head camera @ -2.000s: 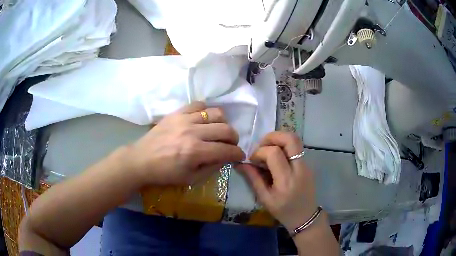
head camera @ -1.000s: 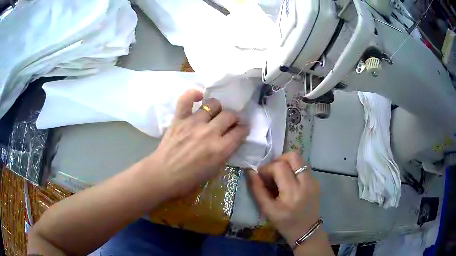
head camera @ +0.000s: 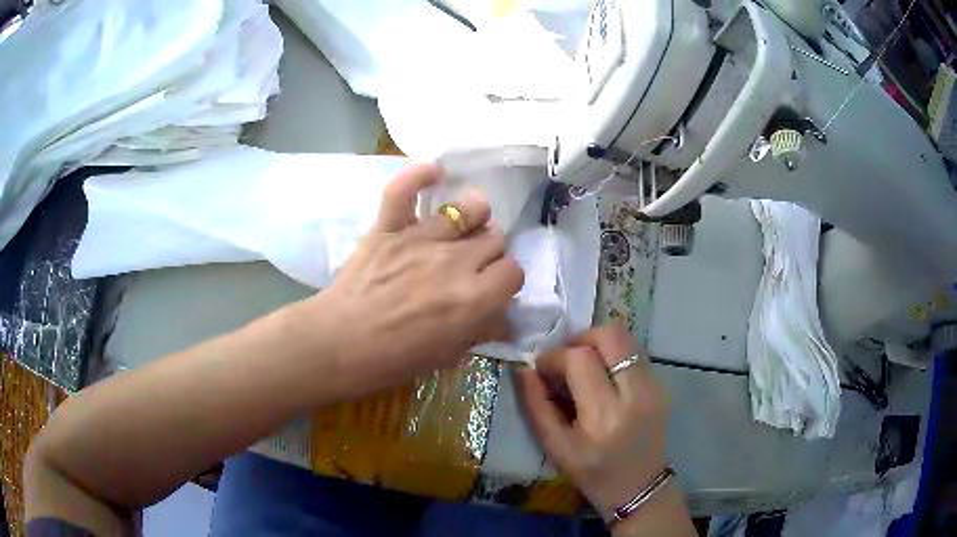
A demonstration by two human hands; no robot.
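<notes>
A white sleeve panel (head camera: 210, 205) lies left of the needle and runs under my left hand. A narrow white cuff strip (head camera: 579, 262) runs from the presser foot (head camera: 551, 201) towards me. My left hand (head camera: 436, 278), with a gold ring, lies on the cloth with bent fingers; its fingertips are partly hidden, so I cannot tell if they pinch it. My right hand (head camera: 593, 404) pinches the near edge of the white cloth between thumb and index finger. The needle tip is hidden by the machine head (head camera: 630, 94).
A strip bundle (head camera: 792, 315) lies right of the needle, with dark snips (head camera: 866, 383) beside it. A white panel stack (head camera: 136, 84) is at the far left. Loose white cloth (head camera: 472, 84) is heaped behind. Yellow tape (head camera: 394, 435) covers the near edge.
Against the oldest frame, the machine and cloth appear lower in the picture. Since the last frame, my left hand has shifted slightly over the cloth. My right hand keeps its pinch at the near edge.
</notes>
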